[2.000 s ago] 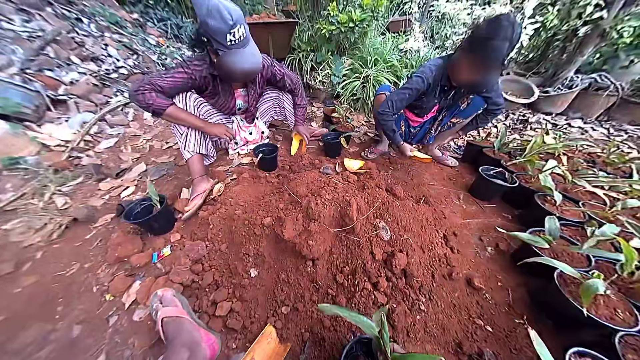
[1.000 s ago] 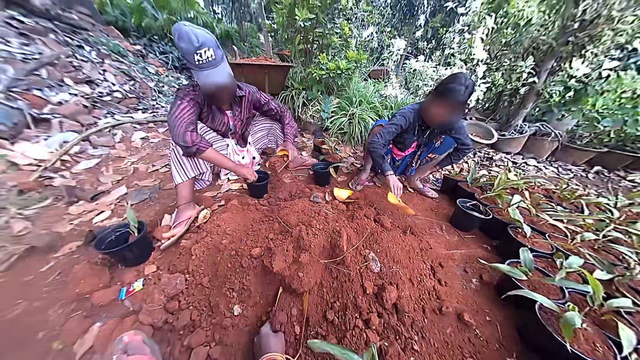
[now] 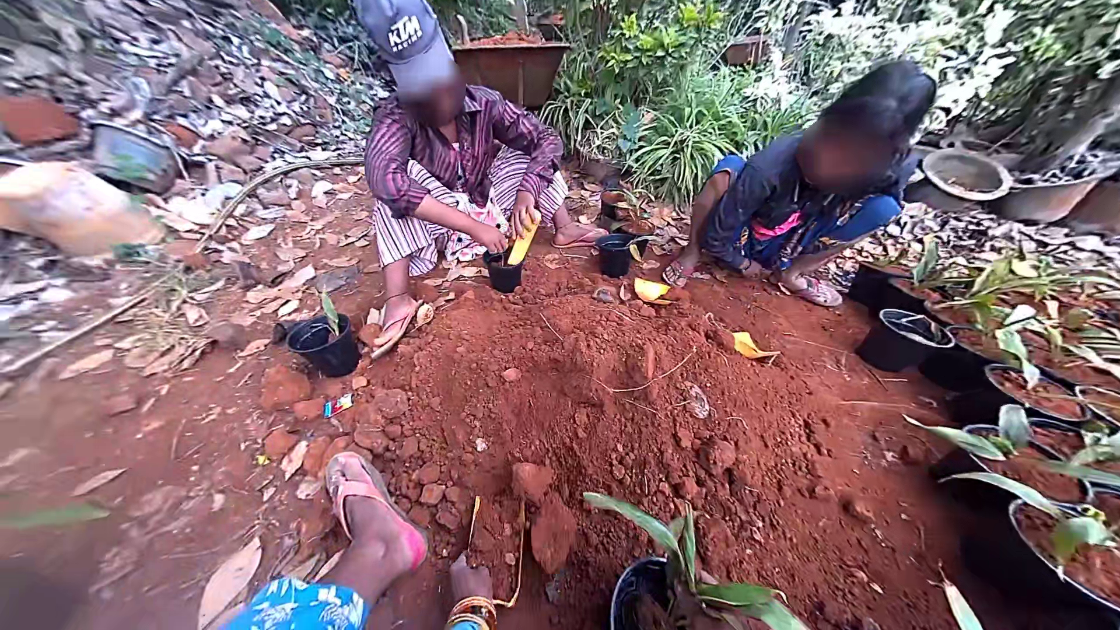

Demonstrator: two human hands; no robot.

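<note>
At the bottom, left of centre, my left hand, with bangles at the wrist, is closed at the near end of a yellow-edged scoop. Reddish clods and soil lie in and around the scoop, hiding most of it. It rests against the near side of a mound of red soil. My right hand is not visible. Just to the right stands a black pot with a long-leaved green plant. The lower part of this pot is cut off by the frame edge.
One person squats behind the mound, tilting a yellow scoop over a small black pot. Another person squats at right, near a yellow scoop. Potted plants line the right; my sandalled foot is left.
My left hand has come into view at the scoop, which earlier showed without a hand. The left person has brought a scoop over a pot; the right person has let theirs go and drawn the hand back.
</note>
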